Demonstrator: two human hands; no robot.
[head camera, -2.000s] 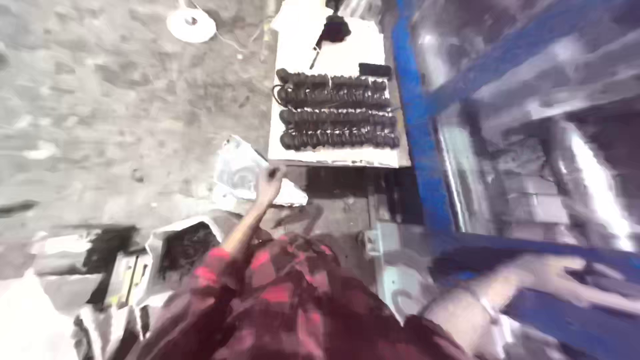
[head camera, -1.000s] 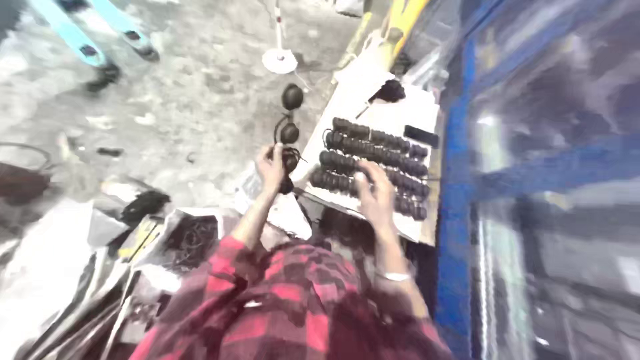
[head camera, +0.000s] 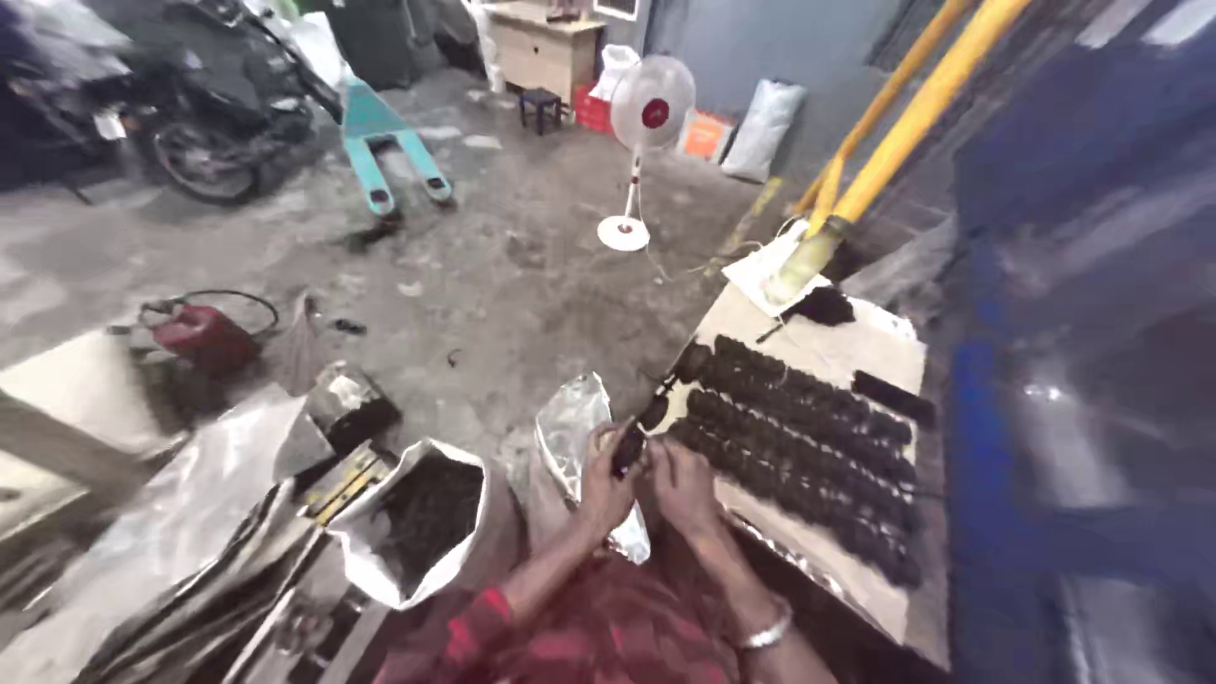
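Several rows of dark, ridged parts (head camera: 798, 446), apparently threaded close together, lie on a pale board-topped table (head camera: 879, 603) at the right. Beyond them are a small dark block (head camera: 895, 397) and a black bundle (head camera: 823, 306). My left hand (head camera: 608, 480) is closed on a dark rounded part (head camera: 629, 446) off the table's left edge; a dark strand runs from it up toward the rows. Close beside it, my right hand (head camera: 679, 480) has its fingertips at the same part; its exact hold is blurred. An open silvery bag (head camera: 573, 423) stands just left of my hands.
An open white sack (head camera: 475, 532) of dark pieces stands at lower left. A blue metal frame (head camera: 978, 427) borders the table's right side. Yellow poles (head camera: 917, 114) lean at its far end. A pedestal fan (head camera: 625, 233), a teal pallet jack (head camera: 375, 142) and a motorcycle (head camera: 204, 157) stand farther off.
My right hand has moved from over the rows to beside my left hand. The dark parts that hung in a line from my left hand a second ago are now gathered lower. The view has tilted up.
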